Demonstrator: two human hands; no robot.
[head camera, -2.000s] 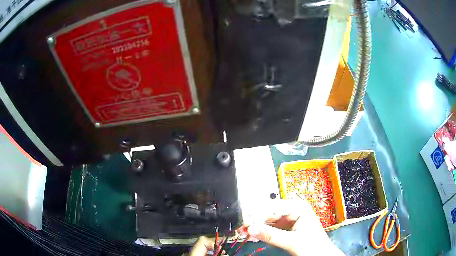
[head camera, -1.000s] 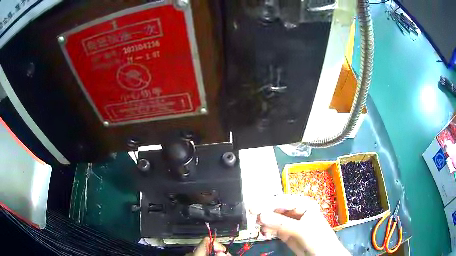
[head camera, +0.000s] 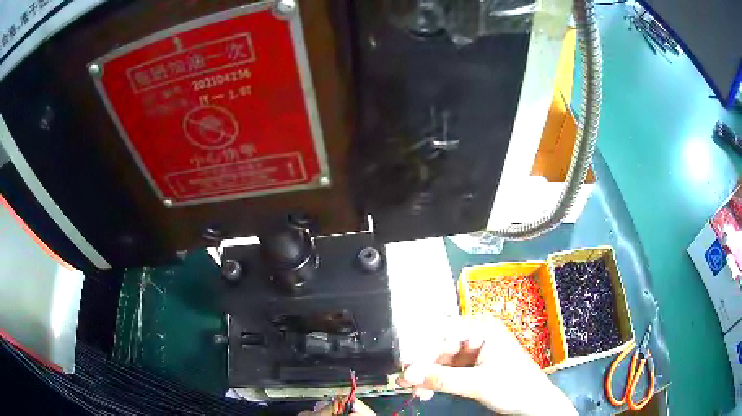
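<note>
My left hand (head camera: 336, 408) is cut off by the bottom edge, its fingertips closed around red and black wires (head camera: 352, 390) that point up at the press's front edge. My right hand (head camera: 480, 370) is just to the right, thumb and forefinger pinched together at the front edge of the white plate (head camera: 419, 301). A thin reddish wire end shows below these fingertips; whether they hold it or a small piece I cannot tell. The black die block (head camera: 309, 345) stands just behind both hands, under the round ram (head camera: 289, 256).
The press body with its red plate (head camera: 213, 110) fills the upper left. Joined trays of red pieces (head camera: 508, 309) and black pieces (head camera: 586, 305) stand right. Orange-handled scissors (head camera: 629, 378) lie beside them. A ribbed conduit (head camera: 587, 122) hangs behind. Black cables (head camera: 106, 386) lie lower left.
My right hand has moved slightly left and down towards the wires. My left hand sits a little lower, and fewer wire ends show between the hands.
</note>
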